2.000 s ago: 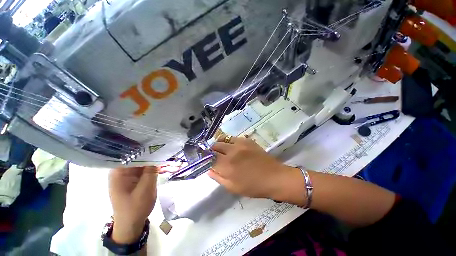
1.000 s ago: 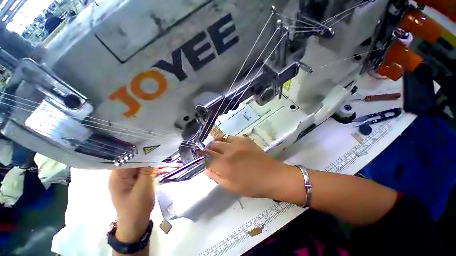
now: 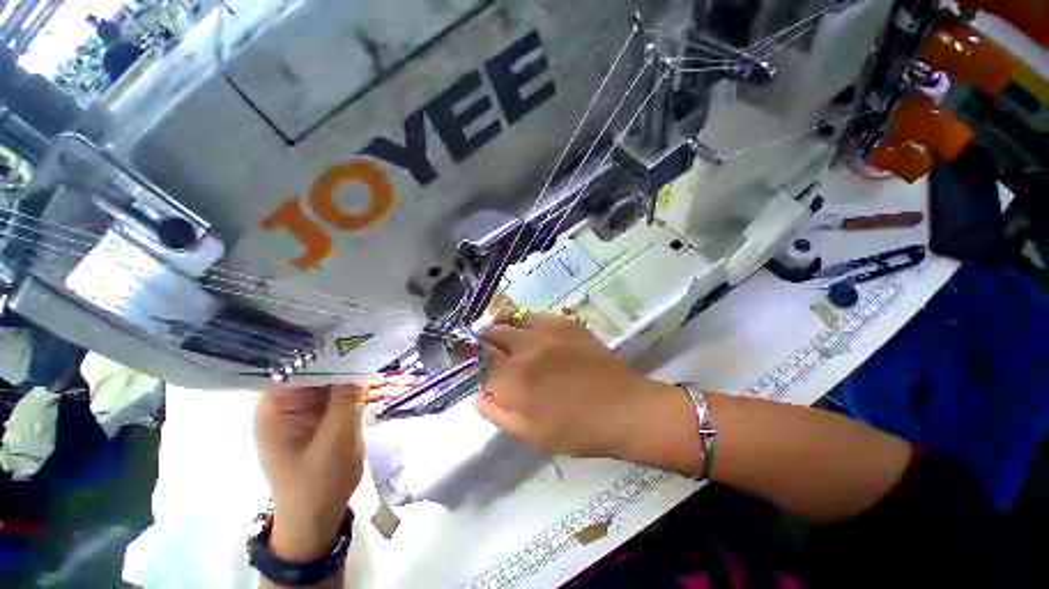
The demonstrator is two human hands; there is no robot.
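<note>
The grey-white machine head (image 3: 345,127) with JOYEE lettering fills the upper middle. White threads run down to the needle clamp (image 3: 443,339). A shiny metal guard (image 3: 431,391) sticks out in front of the needles, between my hands. My left hand (image 3: 308,443) is at the left end of the needle area, thumb and fingertips pinched together; a thin thing at the fingertips is too small to identify. My right hand (image 3: 558,385) is at the right of the needles, its fingers bent beside the guard; its fingertips are partly hidden. The white machine bed (image 3: 621,282) lies behind it.
Snips (image 3: 886,265), a brown-handled tool (image 3: 880,220) and a flat black object (image 3: 964,207) lie at the table's right. Printed ruler tape (image 3: 656,489) runs along the front edge. Orange parts (image 3: 920,132) stand at upper right. A blue basket (image 3: 932,380) is below.
The view has shifted slightly. Both hands stay at the needle area, with only small finger movements; the guard's angle between them looks slightly different.
</note>
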